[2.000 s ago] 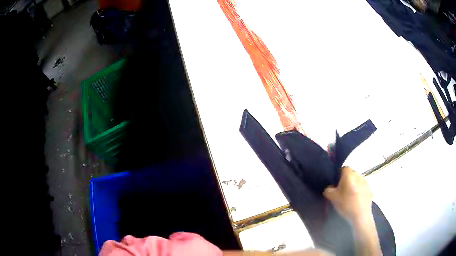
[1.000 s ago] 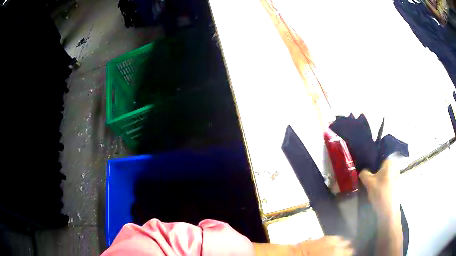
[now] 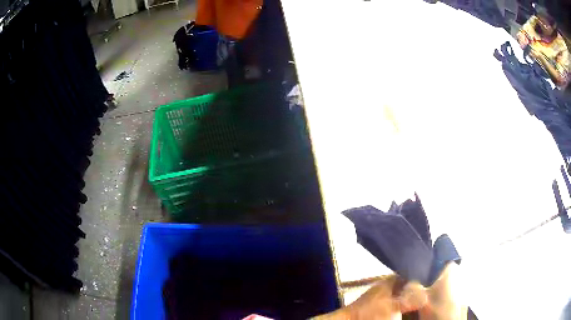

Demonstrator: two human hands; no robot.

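Note:
A bundle of dark navy strips (image 3: 397, 240) stands out from my two hands above the white table (image 3: 451, 144). Its several ends fan out up and to the left, and one curled end shows at the right. My left hand (image 3: 388, 299) comes from the lower left and is closed round the bundle's lower part. My right hand (image 3: 447, 294) is beside it, closed on the bundle's right side. The fingers overlap and blur, and the rest of the bundle below them is hidden.
A blue crate (image 3: 188, 229) with dark contents and a green lattice crate (image 3: 181, 172) stand left of the table. A dark pile (image 3: 532, 90) lies along the table's far right edge. Dark hanging fabric (image 3: 44, 137) is at far left. A person in yellow (image 3: 545, 44) shows at top right.
My left hand has moved up to the bundle beside my right hand. The separate long strip at the left no longer stands apart. The view has shifted left, and the red stripe no longer shows.

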